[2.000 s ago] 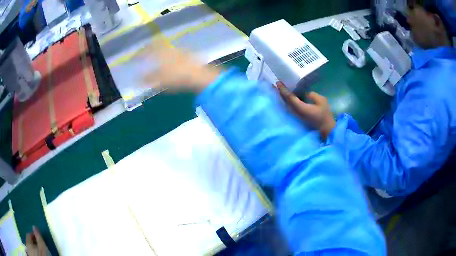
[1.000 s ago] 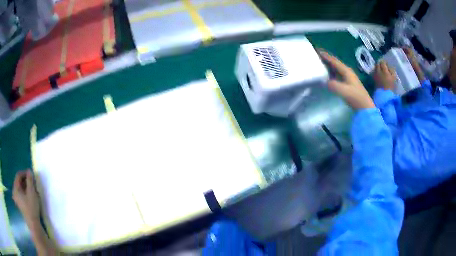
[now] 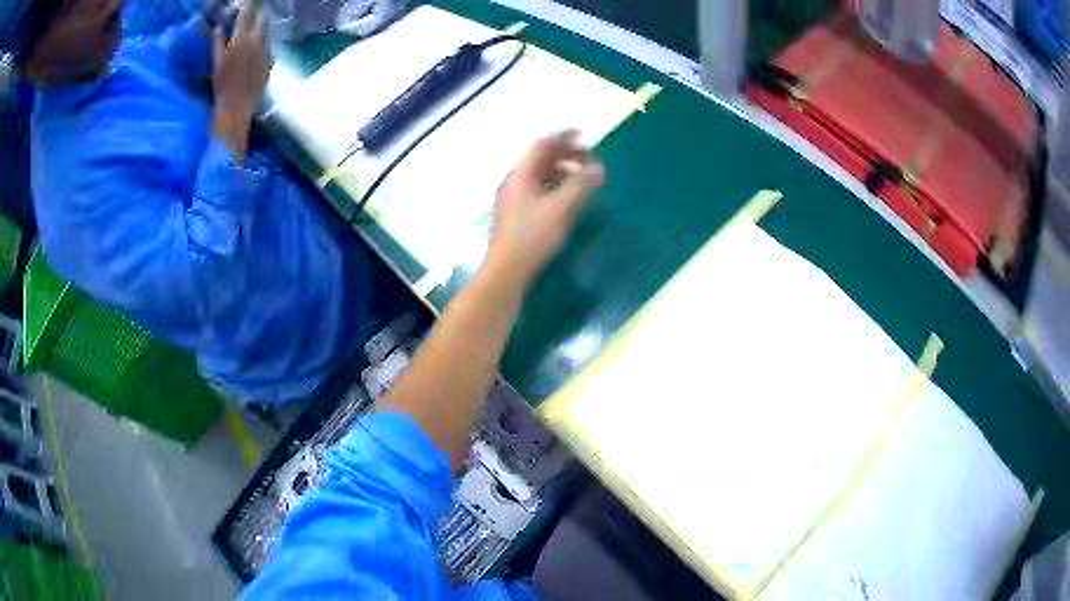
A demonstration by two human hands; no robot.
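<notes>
My left hand [image 3: 546,200] is over the green bench [image 3: 692,153], at the right edge of the neighbouring white mat. Its fingers are curled and blurred, and whether they hold anything small cannot be told. The bare forearm reaches up from the bottom, above a dark crate. The white work mat [image 3: 739,387], edged with pale yellow tape, lies on the bench to the right of the hand. My right hand is out of the picture.
A black stick-like tool [image 3: 422,94] with a cord lies on the neighbouring mat [image 3: 481,147]. A person in blue [image 3: 176,223] sits at left. The crate [image 3: 252,534] holds moulded parts [image 3: 493,493]. Green baskets [image 3: 117,352] stand lower left; a red padded carrier [image 3: 915,129] is upper right.
The view has swung left. The white projector and the right-hand neighbour have left the picture, as has my right hand. My left hand has moved from beside the mat to the neighbouring mat's edge.
</notes>
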